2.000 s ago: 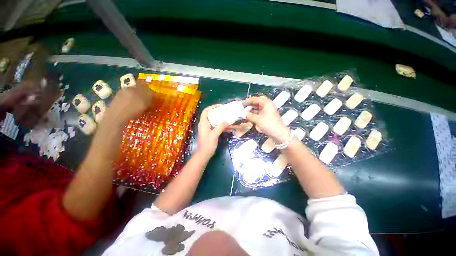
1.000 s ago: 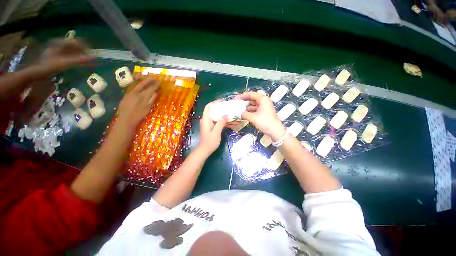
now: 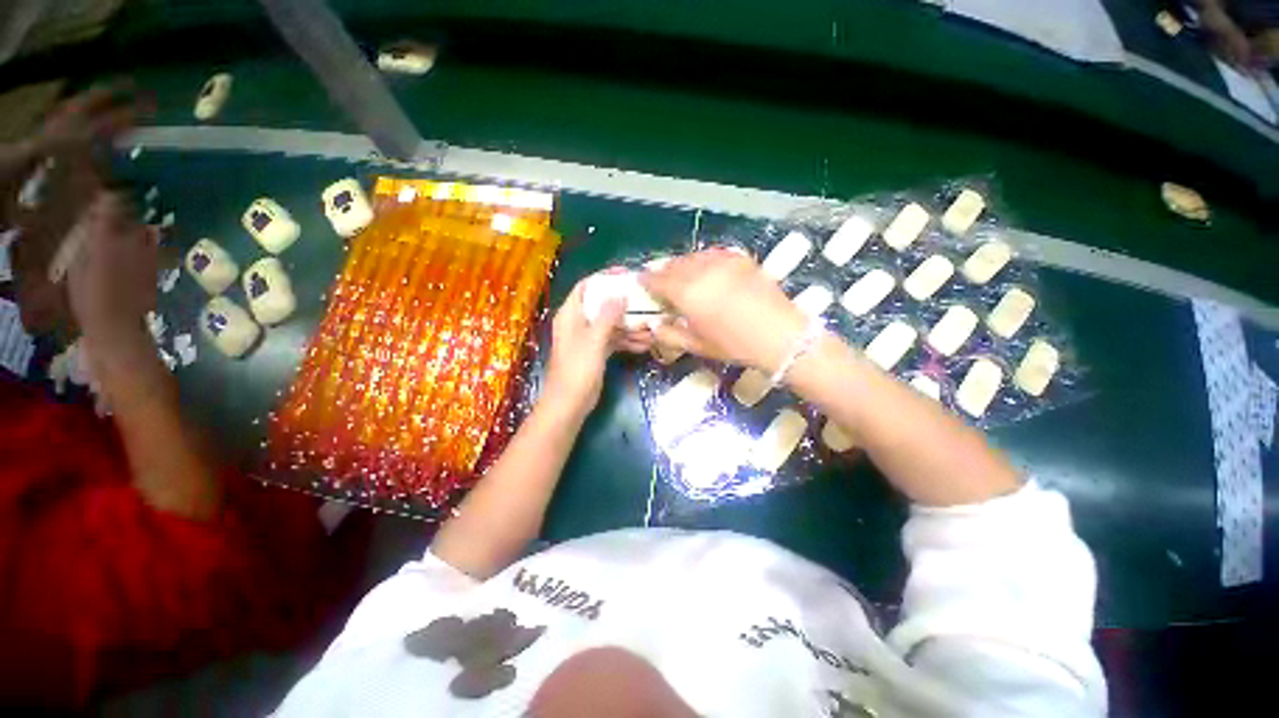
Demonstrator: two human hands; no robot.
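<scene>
A small white-cream unit (image 3: 613,297) is held between my two hands above the bench. My left hand (image 3: 578,344) grips it from the left, thumb in front. My right hand (image 3: 715,302) covers its right side with the fingers over it, so that part is hidden. A clear blister tray (image 3: 1035,407) lies just right of my hands, with rows of pale oval covers (image 3: 929,276) in it and strong glare at its near left corner. My right hand and forearm pass over part of the tray.
A glossy orange bundle (image 3: 421,337) lies left of my hands. Beyond it are several cream housings (image 3: 264,292) with dark patches. A person in a red sleeve (image 3: 126,561) works at left. A pale rail (image 3: 589,180) borders the green belt (image 3: 673,84). Label sheets (image 3: 1234,449) lie far right.
My right hand has moved over the unit and now covers more of it. The neighbour's hand has left the orange bundle for the far left. Units on the belt have shifted right.
</scene>
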